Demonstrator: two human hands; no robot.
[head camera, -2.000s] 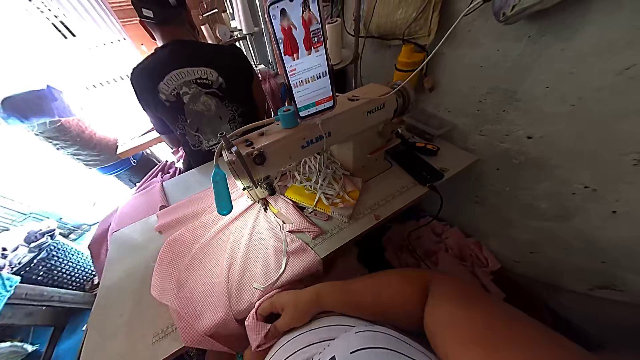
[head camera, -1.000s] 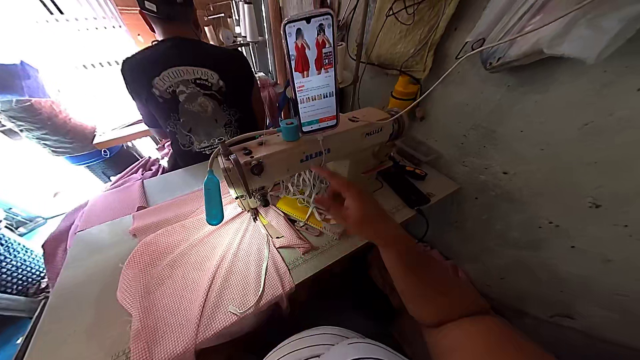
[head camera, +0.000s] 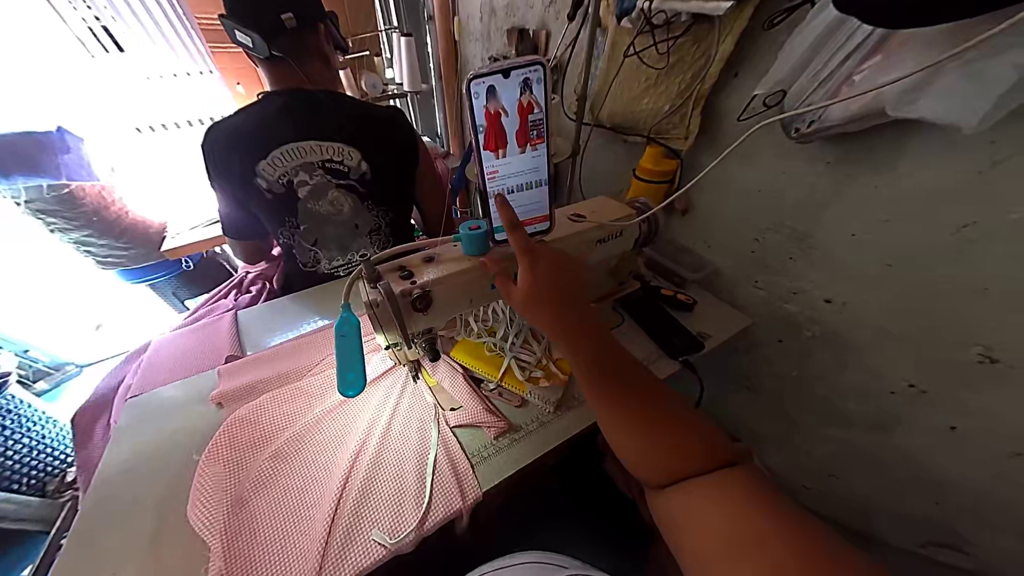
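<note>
My right hand reaches over the sewing machine, its index finger extended to the lower screen of an upright smartphone; whether the fingertip touches the glass cannot be told. Red dresses show on the screen. My left hand is out of view. Pink checked fabric lies spread under the machine's needle area, with a loose white elastic strip on it. A teal lamp hangs at the machine's head. Behind my wrist, white elastic strips are heaped on a yellow item.
Beyond the table, a person in a black shirt sits facing away. A dark phone and a black-and-orange tool lie right of the machine. A concrete wall bounds the right side. A blue basket stands at left.
My right hand held the pink fabric's near edge two seconds ago. It let go, rose past the machine arm and is now at the smartphone screen. The fabric remains on the table.
</note>
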